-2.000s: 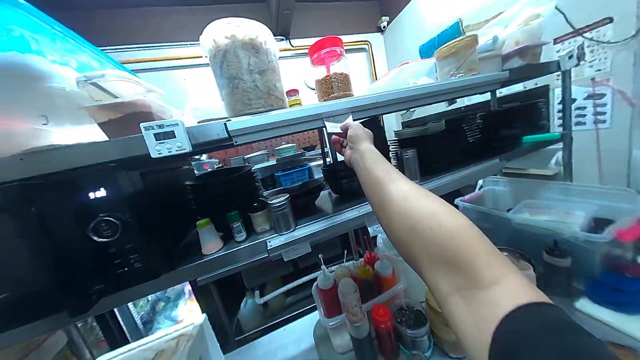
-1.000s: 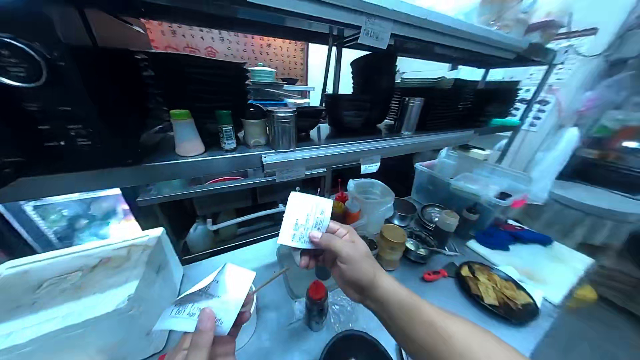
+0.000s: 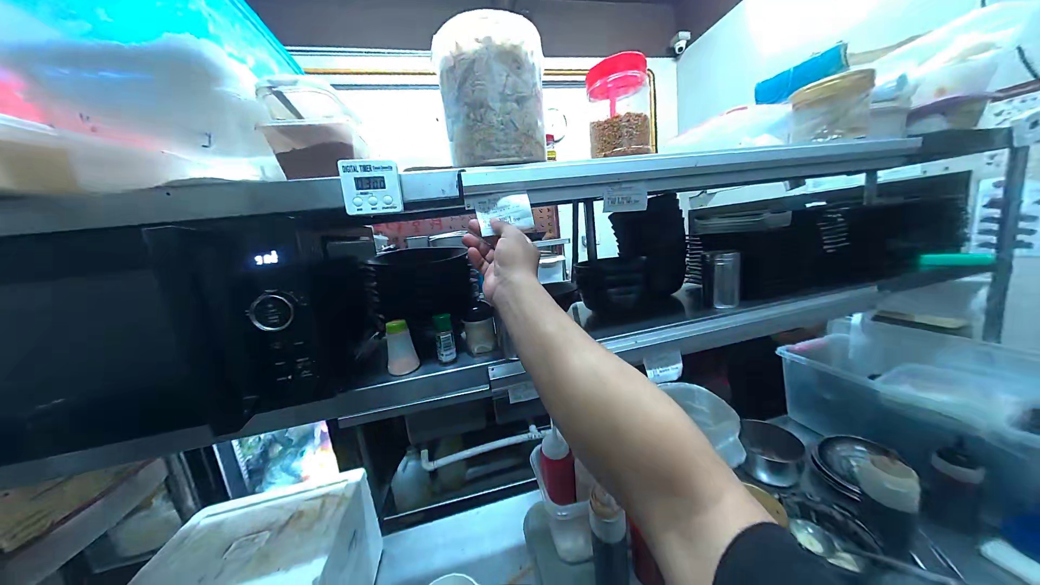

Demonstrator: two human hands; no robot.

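Note:
My right hand point(image 3: 505, 258) reaches up to the front edge of the upper steel shelf point(image 3: 691, 166), its thumb and fingers on a printed paper slip point(image 3: 505, 213) at that edge. Another slip point(image 3: 625, 197) hangs from the same edge to the right. A white digital timer point(image 3: 370, 187) is fixed to the edge at the left. Behind and below the hand stand stacked black bowls point(image 3: 422, 284). My left hand is out of view.
A black microwave oven point(image 3: 154, 325) fills the left. Overhead stand a large tub point(image 3: 491, 89) and a red-lidded jar point(image 3: 621, 106). Below are a foam box point(image 3: 268, 532), squeeze bottles point(image 3: 557, 467), a metal pot point(image 3: 772, 452) and a clear plastic bin point(image 3: 918, 390).
One second ago both hands held paper slips low over the counter. My right hand has since risen to the upper shelf edge, and my left hand has left the view. The view has tilted up.

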